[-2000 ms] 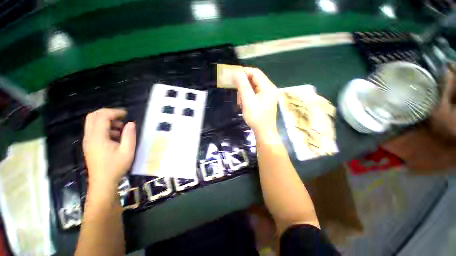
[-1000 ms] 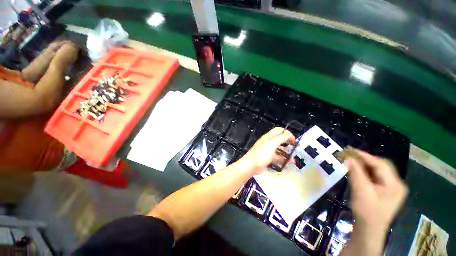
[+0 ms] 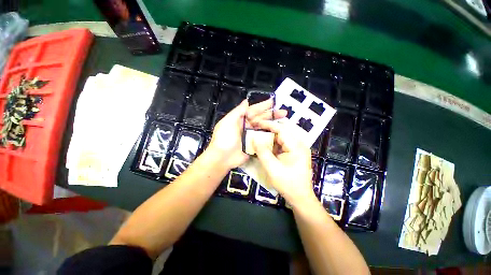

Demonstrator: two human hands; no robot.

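Observation:
My left hand holds a thin black phone-style frame, with fingers visible through its opening. My right hand holds a small tan piece against the lower end of the frame. A white die-cut adhesive sheet with several black notched pieces lies on the black blister tray, partly hidden under both hands. Several pockets in the tray's near row show pale-edged squares at one end.
A stack of white-cream backing sheets and a red parts tray with small scraps lie at left. A smartphone stands behind. At right are a pile of tan pieces and a white fan. A green conveyor runs beyond.
The view has shifted to the right and down since a second ago. My right hand has moved from above the adhesive sheet onto the frame in my left hand. One fewer black piece shows on the sheet.

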